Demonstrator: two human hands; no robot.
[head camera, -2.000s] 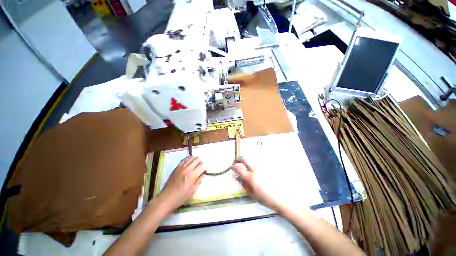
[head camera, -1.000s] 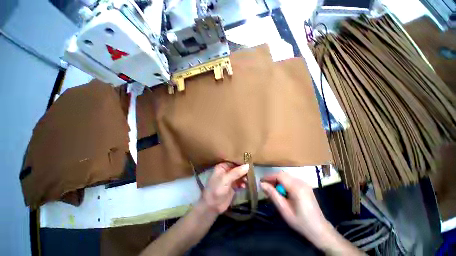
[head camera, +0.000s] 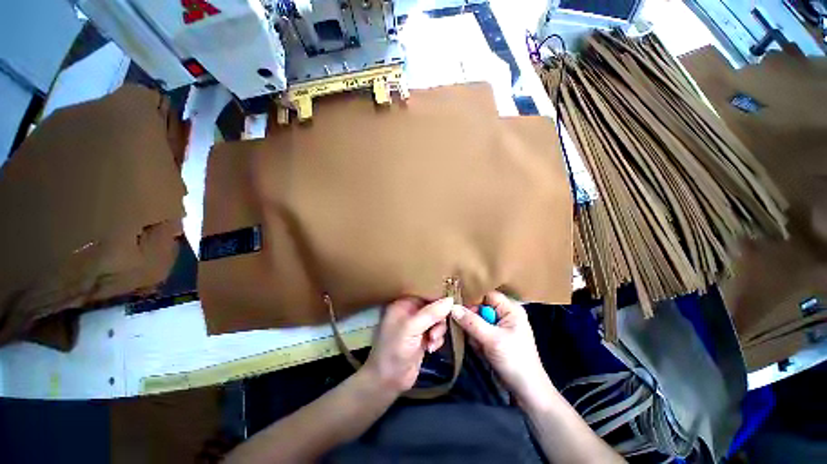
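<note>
A wide brown bag panel (head camera: 390, 181) with a black label (head camera: 230, 243) lies under the yellow-gold clamp (head camera: 349, 85) and reaches to the table's front edge. A narrow handle strap (head camera: 423, 393) loops down from the panel's near edge. My left hand (head camera: 403, 344) pinches the panel edge beside the strap's right end. My right hand (head camera: 494, 337) is at the same strap end, fingertips touching the strap, with a small turquoise-handled tool (head camera: 488, 314) held in it. The tool's tip is hidden.
A white machine head (head camera: 209, 45) stands at the back left. A pile of brown panels (head camera: 91, 199) lies at the left. A strap bundle (head camera: 662, 163) fans out at the right. Panels with straps (head camera: 626, 399) are low at the right. More brown panels (head camera: 771, 208) lie far right.
The right hand has moved left onto the strap end, beside my left hand. The view has shifted, and the black label shows more fully. Earlier, both hands held the strap loop near the clamp.
</note>
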